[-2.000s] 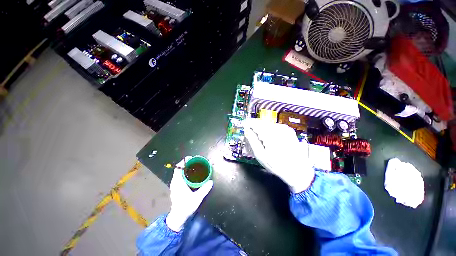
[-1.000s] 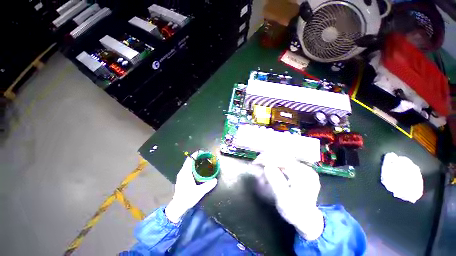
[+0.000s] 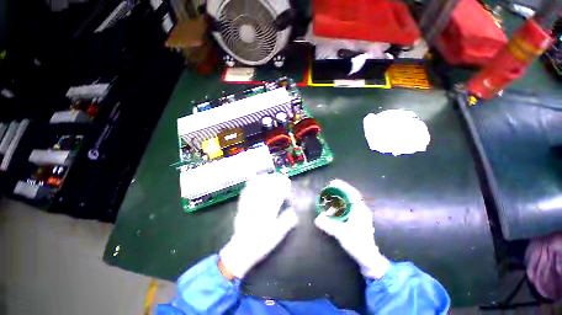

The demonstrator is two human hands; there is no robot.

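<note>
The green power supply board (image 3: 196, 205) lies on the mat, left of centre, with white heatsinks, a brown-yellow transformer and copper-red coils. My right hand (image 3: 357, 224), in a white glove, holds the small green cup (image 3: 333, 203) to the right of the board's front edge; dark liquid and pale marks show inside. My left hand (image 3: 260, 218), also white-gloved, is at the board's front edge, its fingertips overlapping the front heatsink (image 3: 228, 171). Glare hides its fingers, so I cannot tell if it grips anything. No brush can be made out.
A white wipe (image 3: 396, 131) lies right of the board. A grey fan (image 3: 248, 32), a red cover (image 3: 363, 21) above a black parts bin (image 3: 345, 69) and a red roll-like object (image 3: 508, 60) stand behind. Black totes (image 3: 92, 157) with boards are at left. Pink cloth (image 3: 546, 267) shows at lower right.
The view has turned right, so the board appears further left. The cup has passed from my left hand to my right. My left hand is now at the board's front edge.
</note>
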